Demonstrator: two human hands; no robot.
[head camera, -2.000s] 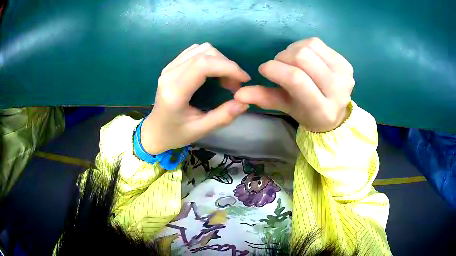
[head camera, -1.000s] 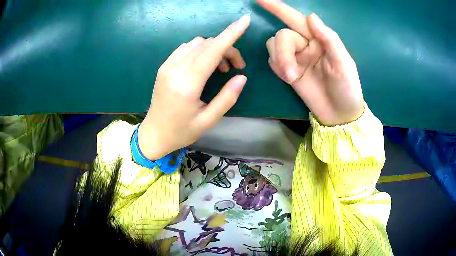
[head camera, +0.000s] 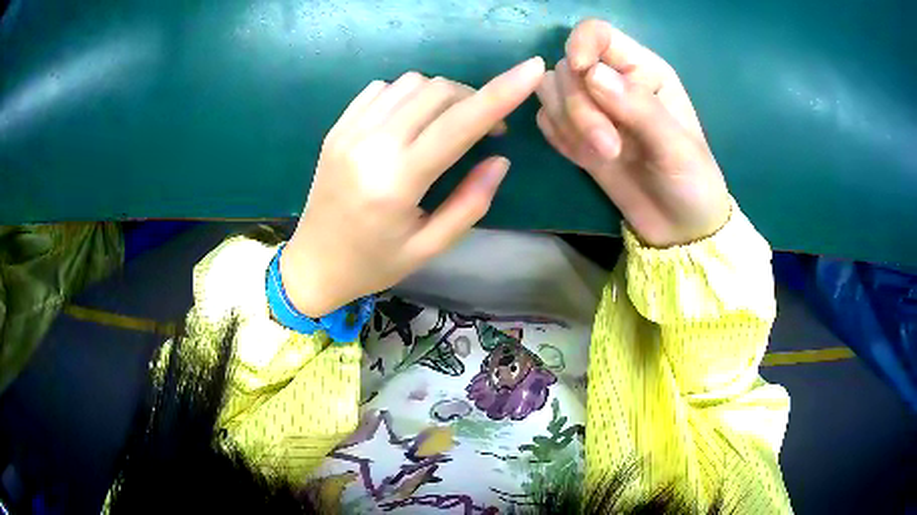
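My left hand [head camera: 387,181] is bare, palm down, over the near edge of the green surface [head camera: 201,131]. Its index finger points to the right and its thumb is apart; it holds nothing that I can see. A blue wrist strap [head camera: 292,302] is on the left wrist. My right hand [head camera: 638,131] is turned partly palm up, with its fingers curled and its thumb and index fingertips close together. No object shows in it. The left index fingertip is at or very near the right hand's curled fingers. No tablet or carrier is in view.
The yellow smock sleeves [head camera: 684,332] and the printed garment front [head camera: 483,422] lie below the green surface's edge. A neighbour's yellow-green garment [head camera: 50,282] is at the left and a blue garment [head camera: 865,312] at the right. Yellow floor lines [head camera: 121,320] cross the dark floor.
The hands were closer together with fingertips meeting, then parted with the right index finger extended. Now the right fingers are curled in and the left index finger reaches further right.
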